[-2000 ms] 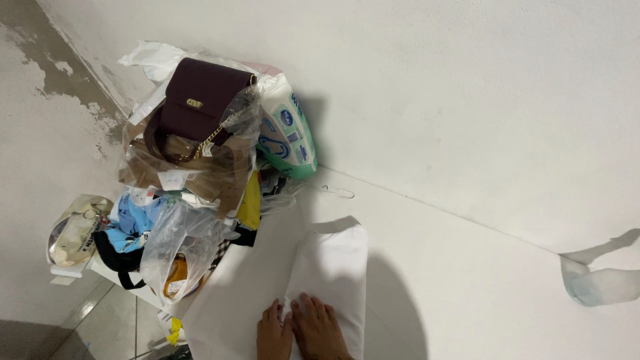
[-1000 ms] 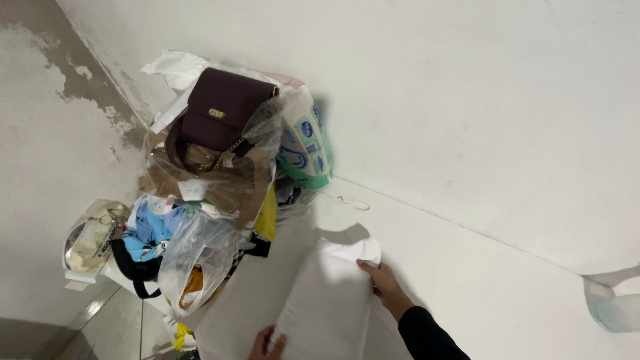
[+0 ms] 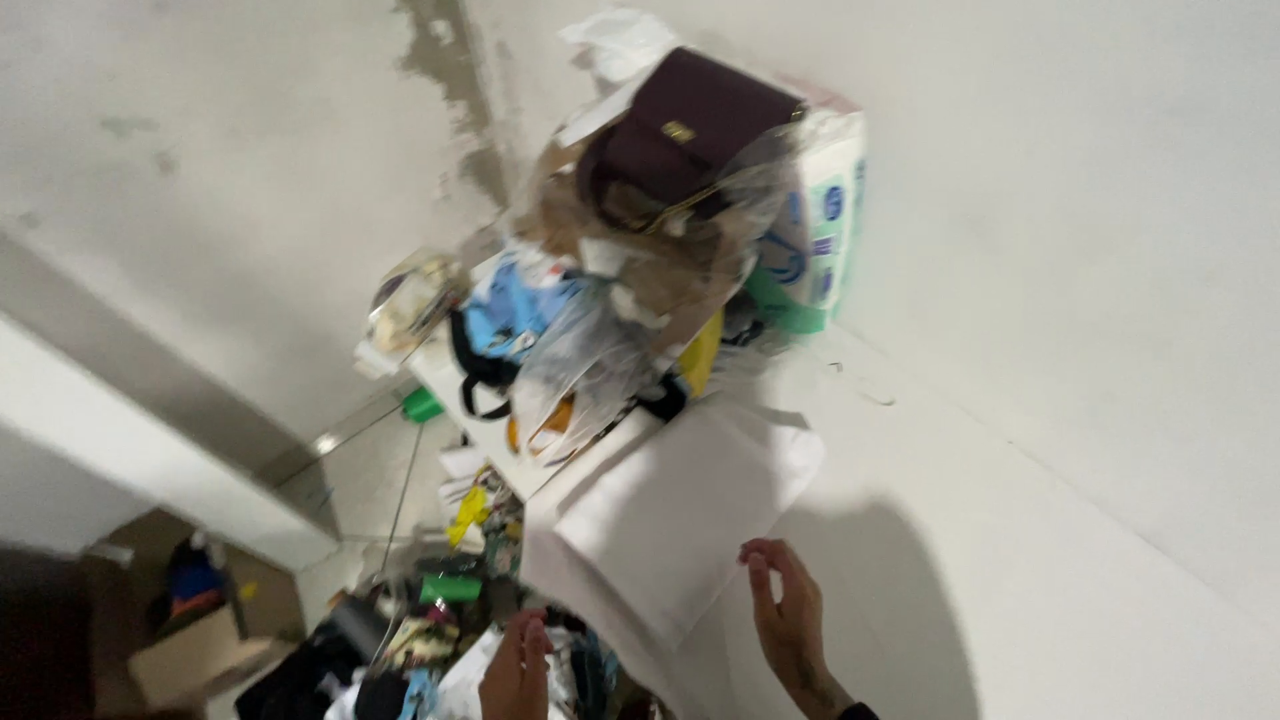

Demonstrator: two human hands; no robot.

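A folded white cloth (image 3: 680,510) lies on a white surface at the lower middle, part of it hanging over the left edge. My right hand (image 3: 785,610) is just off the cloth's lower right side, its fingers curled and apart from the thumb, holding nothing. Below the cloth's left edge is my left hand (image 3: 518,665), fingers bent upward; whether it pinches anything is blurred. Beyond the cloth stands a heap with a dark maroon handbag (image 3: 700,125) on top, in clear plastic.
A plastic-wrapped pack (image 3: 820,230) leans by the wall. Left of it are blue fabric (image 3: 515,305) and a clear plastic bag (image 3: 590,360). Mixed items, among them a green roll-like thing (image 3: 450,588), cover the floor below. A cardboard box (image 3: 190,650) sits at lower left.
Both hands were together on the cloth, then at its two ends; now the right hand is off it. The cloth now lies nearer the heap, turned. The view has swung left.
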